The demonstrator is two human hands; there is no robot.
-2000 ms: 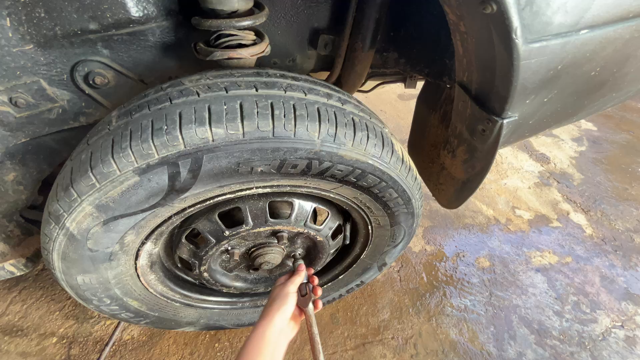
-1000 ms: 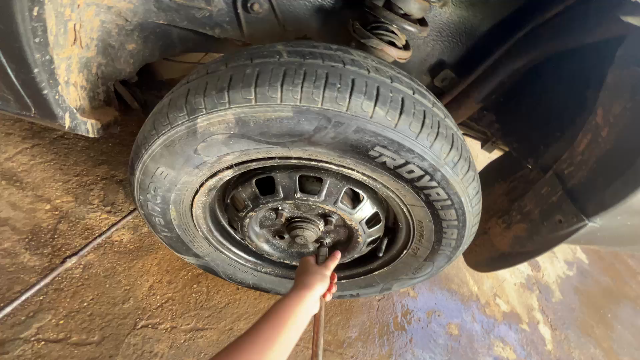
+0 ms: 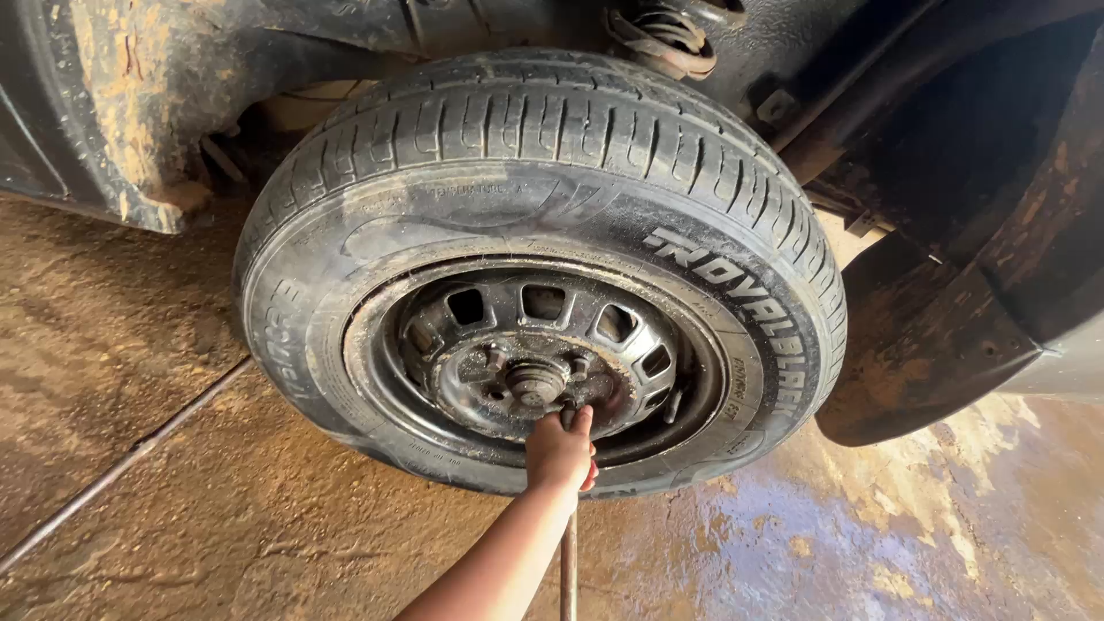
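Observation:
A car wheel with a black steel rim (image 3: 535,285) and a worn tire (image 3: 517,194) fills the middle of the view. My left hand (image 3: 561,453) reaches up from the bottom and is closed around the head end of a lug wrench (image 3: 568,561), just below the wheel's center hub (image 3: 536,383). The wrench's end meets the rim at a lower lug position; my fingers hide most of that contact. Its metal handle runs straight down out of the frame. Lug nuts (image 3: 580,368) show above the hub, and an open bolt hole (image 3: 496,396) lies to its left. My right hand is out of view.
A long metal rod (image 3: 142,444) reaches from beside the tire to the lower left over the wet, muddy floor (image 3: 259,535). The car's muddy body panel (image 3: 138,95) is at upper left, a coil spring (image 3: 668,43) above the tire, and a dark mud flap (image 3: 923,345) at right.
The view has shifted, bringing the rod on the left further into sight. My left hand stays at the wrench's head end near the hub throughout.

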